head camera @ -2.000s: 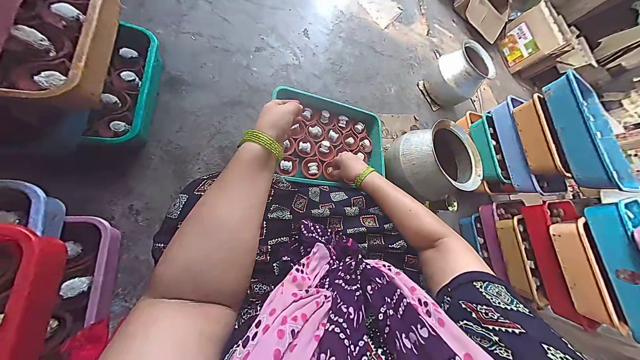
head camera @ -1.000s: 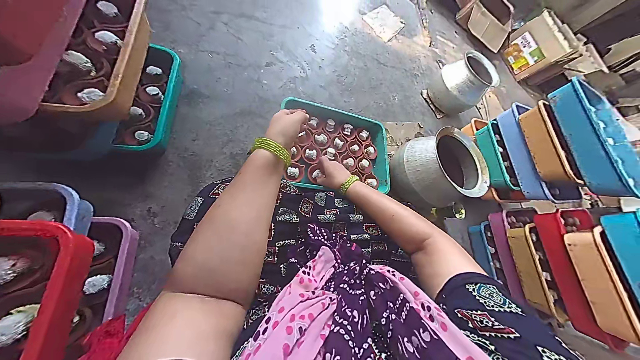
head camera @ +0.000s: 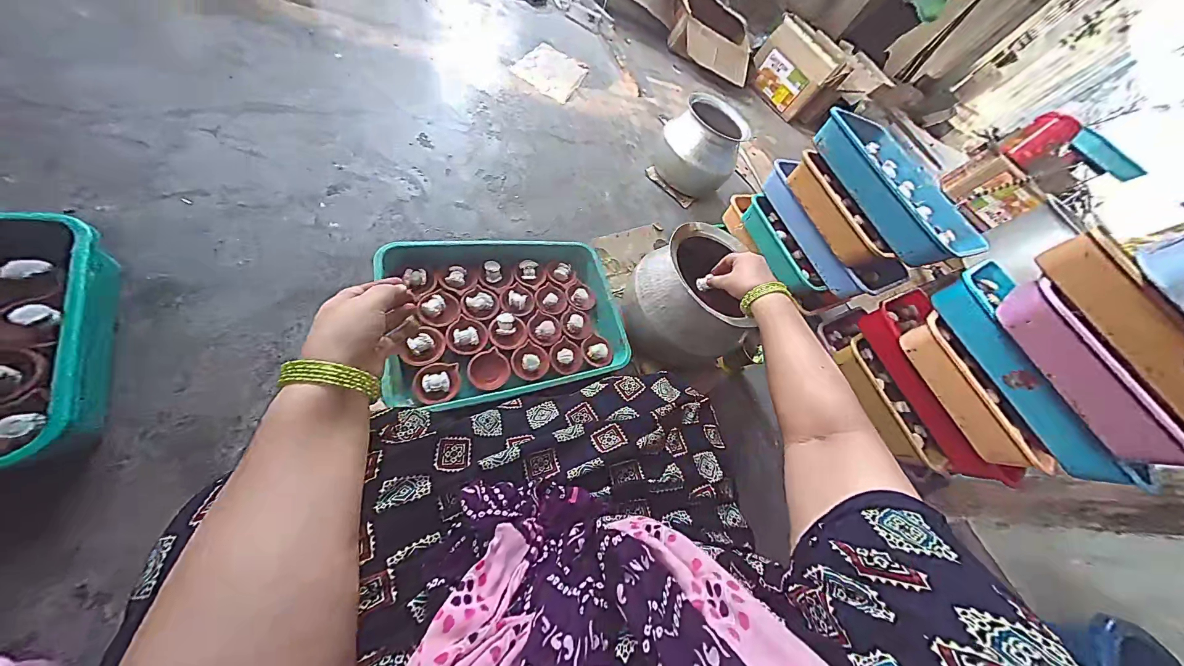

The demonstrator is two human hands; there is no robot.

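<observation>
A green plastic tray [head camera: 499, 248] in front of me holds rows of small clay cups [head camera: 437, 381], nearly all with a white lump inside; one clay cup [head camera: 489, 370] in the front row has none. My left hand [head camera: 361, 324] is at the tray's left edge, its fingers by the cups; whether it grips anything is hidden. My right hand [head camera: 735, 277] pinches a small white piece [head camera: 705, 282] over the mouth of a large metal pot [head camera: 661, 296], right of the tray. The pot's inside looks dark.
A second metal pot [head camera: 694, 153] stands farther back. Stacked coloured trays with filled cups, among them a blue tray [head camera: 888, 203] and a red tray [head camera: 934, 407], line the right. Another green tray [head camera: 79, 342] is at the left edge. Cardboard boxes [head camera: 795, 69] lie at the back.
My right hand has moved right, from over the green tray to the pot's mouth. My left hand stays near the tray's left side. The view has shifted to the right.
</observation>
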